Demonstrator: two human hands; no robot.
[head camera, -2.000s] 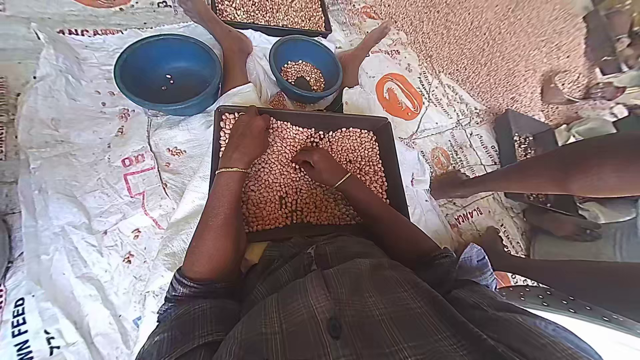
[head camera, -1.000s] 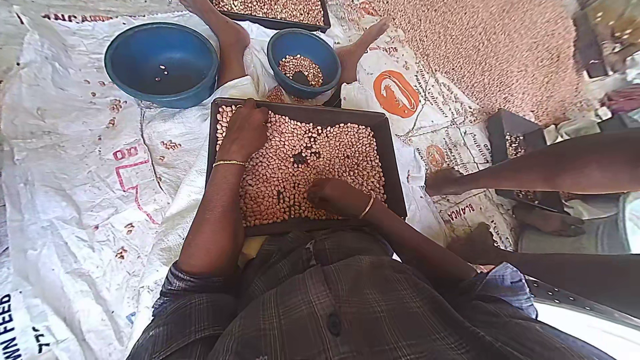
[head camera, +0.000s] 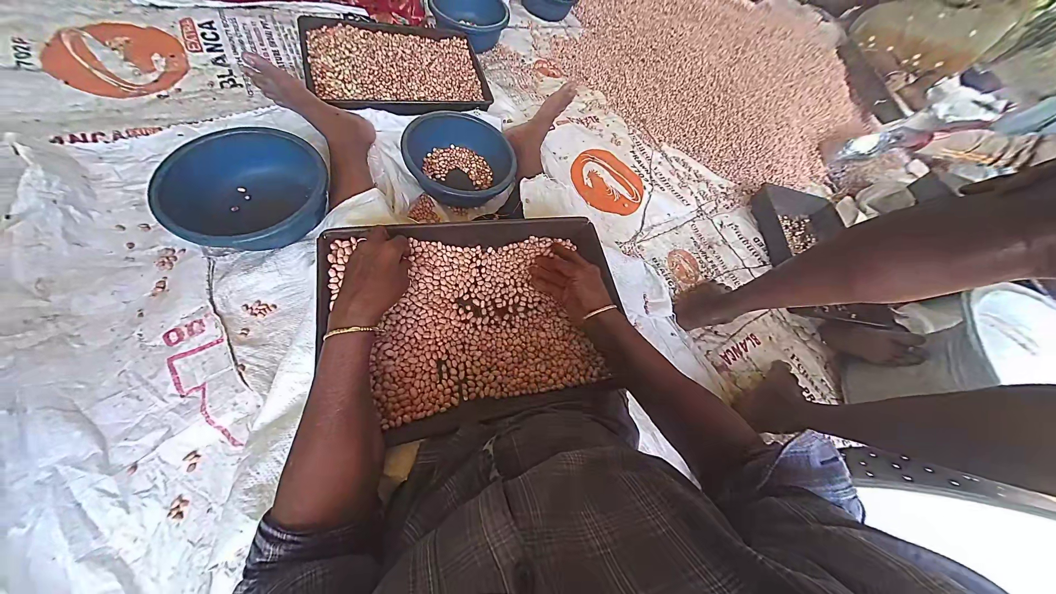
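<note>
A dark rectangular tray (head camera: 604, 264) rests on my lap, spread with shelled peanuts (head camera: 495, 346); dark gaps show among them. My left hand (head camera: 375, 276) lies on the nuts at the tray's far left corner, fingers curled down; whether it holds any nut is hidden. My right hand (head camera: 571, 285) touches the nuts near the right side, fingers bent and partly apart, with no held nut visible. Just beyond the tray, between my feet, stands a small blue basin (head camera: 412, 148) with some nuts and a dark spot in it. A larger blue basin (head camera: 165, 206) at the left holds a few pale bits.
Another tray of peanuts (head camera: 396, 66) lies past my feet, near a further blue basin (head camera: 474, 33). A broad spread of peanuts (head camera: 718, 82) covers the ground at the upper right. Another person's legs (head camera: 891, 256) reach in from the right. Printed woven sacks (head camera: 107, 346) lie underneath.
My right hand has moved from the near part of the tray to its far right part. My left hand stays near the far left corner. The view has shifted to show more beyond the feet.
</note>
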